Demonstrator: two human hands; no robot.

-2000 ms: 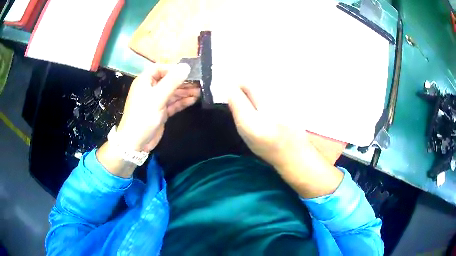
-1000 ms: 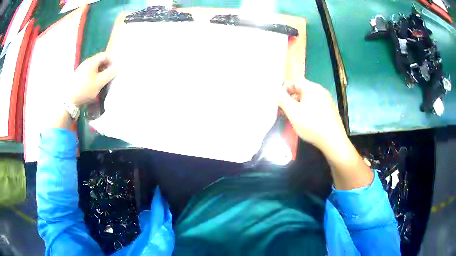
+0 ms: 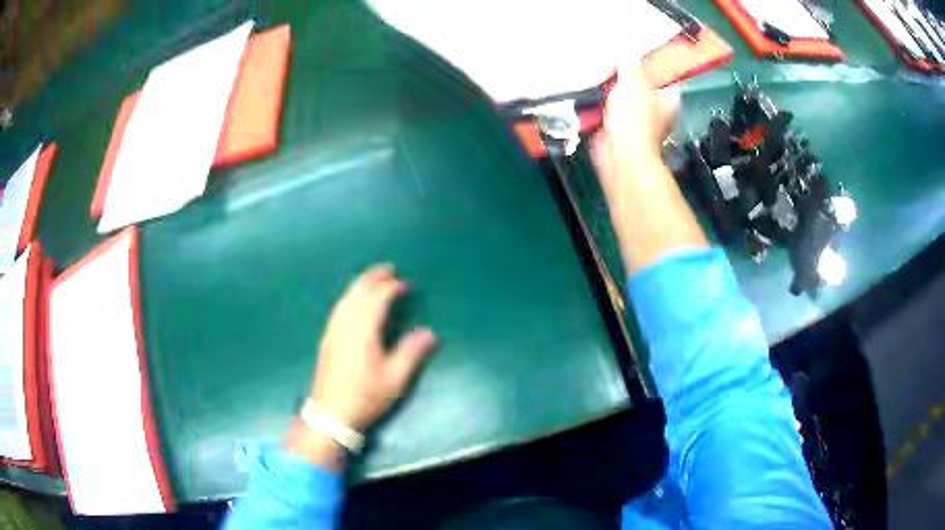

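A white sheet [image 3: 539, 41] on an orange-red backing board [image 3: 694, 57] lies at the top centre, partly cut off by the picture's edge. A black binder clip with a shiny handle [image 3: 560, 124] grips its near corner. My right hand [image 3: 637, 119] holds the near edge of this board set; its fingers are blurred and partly hidden. My left hand [image 3: 371, 352] is over the green bench top [image 3: 446, 269], empty, with thumb and fingers apart.
A heap of black and silver clips [image 3: 767, 181] lies on the right, beside my right forearm. Other board sets with white sheets lie at left [image 3: 104, 383], far left [image 3: 181, 129] and far right [image 3: 793, 26]. A dark gap [image 3: 596, 259] runs between bench sections.
The clipped board set has moved from in front of me to the far right side. My left hand has let go of it. The view has shifted, showing more of the bench.
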